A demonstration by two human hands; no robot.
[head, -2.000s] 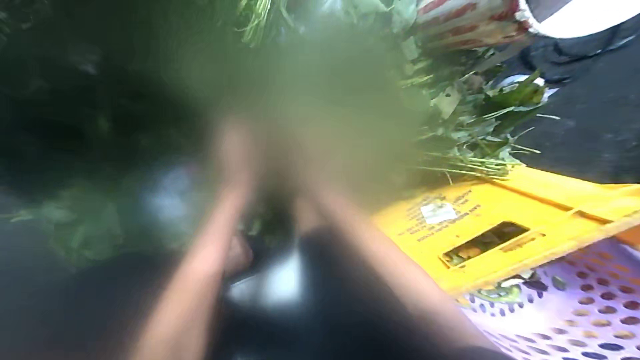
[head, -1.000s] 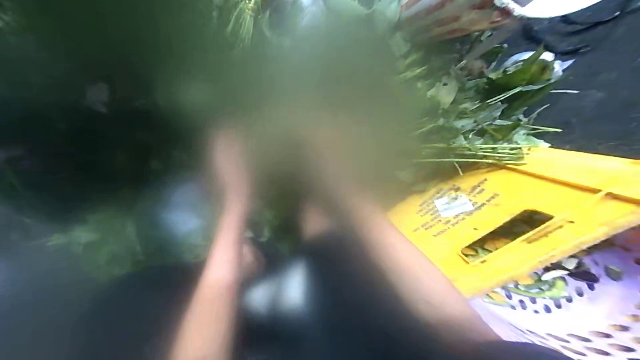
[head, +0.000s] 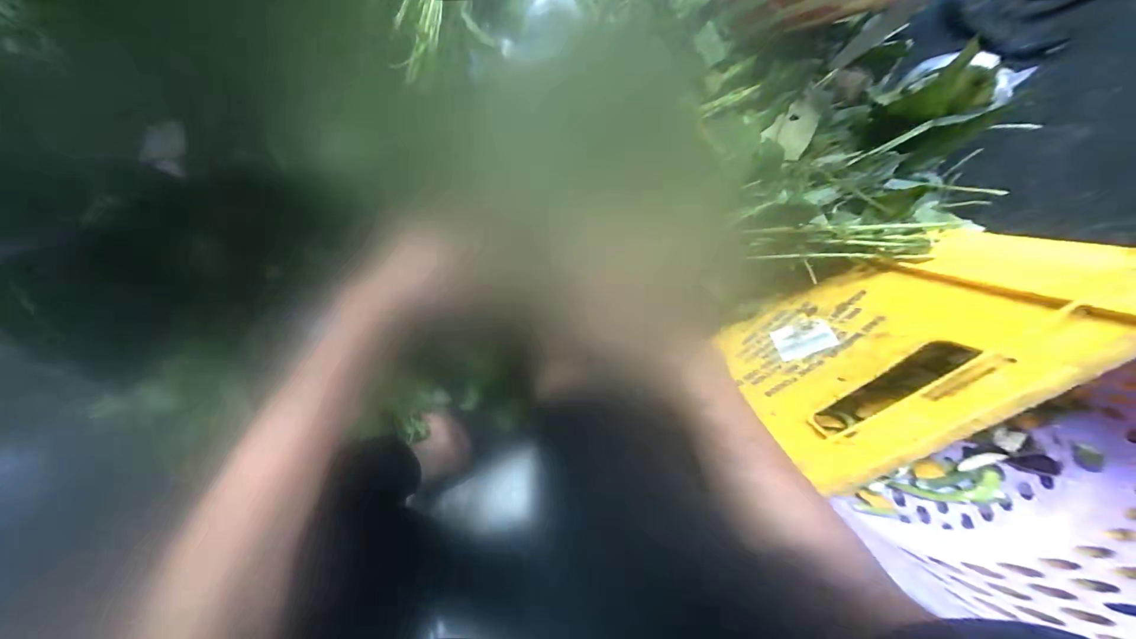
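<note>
A smear or haze blurs the middle of the head view. My left hand [head: 426,257] reaches forward from the lower left, its fingers lost in the blur. Close beside it on the right is my right hand [head: 621,275], just as blurred, with the forearm coming from the lower right. Both hands are at a green blurred mass, seemingly leafy plants; whether either holds anything cannot be told. Cut green stems and leaves [head: 825,177] lie in a heap to the right of the hands.
A yellow plastic crate [head: 896,355] bearing writing stands at the right. Below it is a light purple perforated plastic basket [head: 1021,524] with vegetable scraps inside. Thin green stems [head: 422,35] show at the top. Dark ground [head: 1074,151] lies at the upper right.
My left hand and forearm have shifted, the forearm now slanting further out to the left. The view has moved slightly.
</note>
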